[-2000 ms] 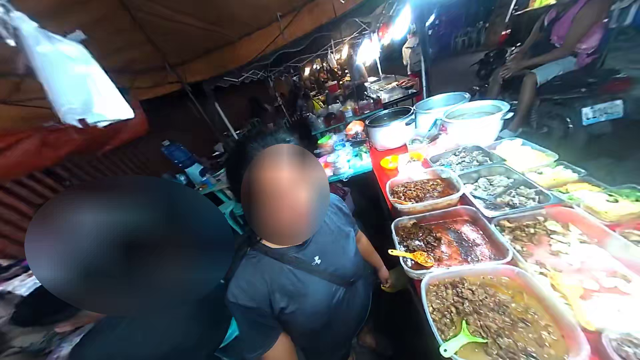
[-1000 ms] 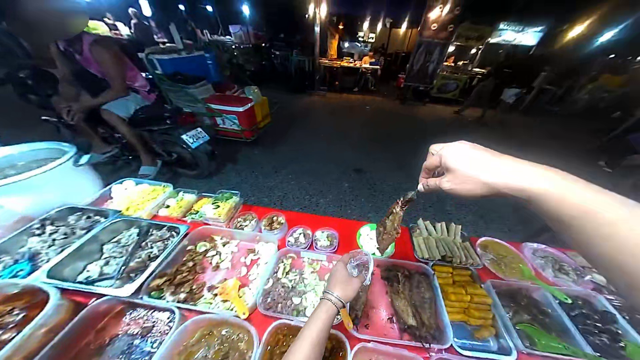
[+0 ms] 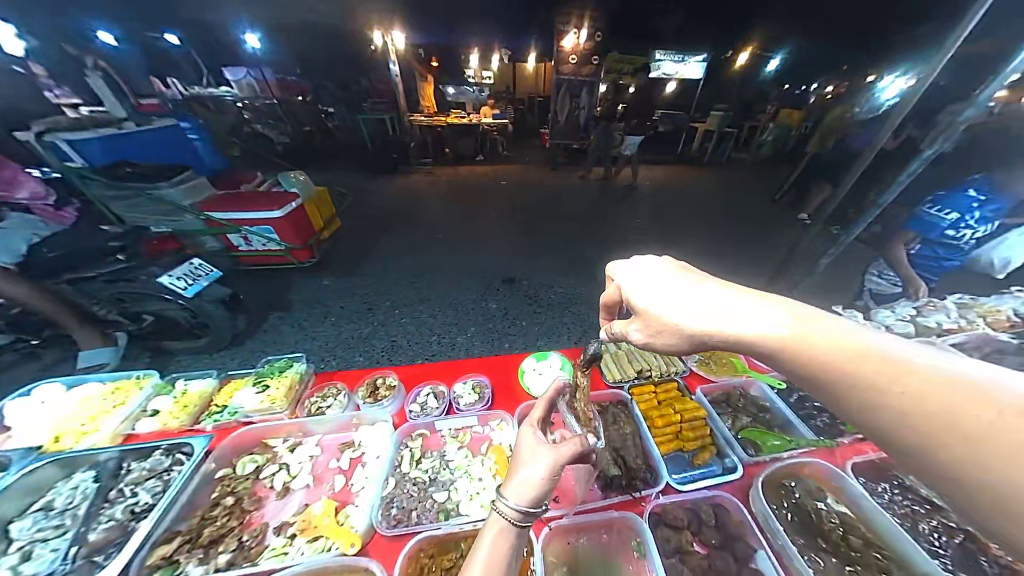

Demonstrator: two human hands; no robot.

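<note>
My right hand (image 3: 656, 304) pinches the dark end of a browned piece of food (image 3: 586, 388), probably a cooked fish, between thumb and fingertips. The piece hangs nearly upright, its lower part inside a small clear plastic bag or container that my left hand (image 3: 544, 448) holds around it. Under both hands lies a plastic tub (image 3: 660, 468) with similar long dark pieces on its right side. Just beyond is a green plate of white eggs or balls (image 3: 545, 373). Rolled food (image 3: 640, 364) and a tub of yellow-orange rolls (image 3: 672, 420) lie to the right.
Tubs of cooked dishes stand on a red-covered table (image 3: 344, 374), one with a yellow scoop (image 3: 330, 524), others with green spoons (image 3: 780, 442). A motorcycle (image 3: 120, 296) with a red cooler (image 3: 260, 220) stands at left beyond the table. A person in a blue shirt (image 3: 956, 228) is at right, past metal poles.
The hanging piece was above the tub, apart from my left hand; now its lower part is in the clear plastic there. The view has swung far from two people beside the stall.
</note>
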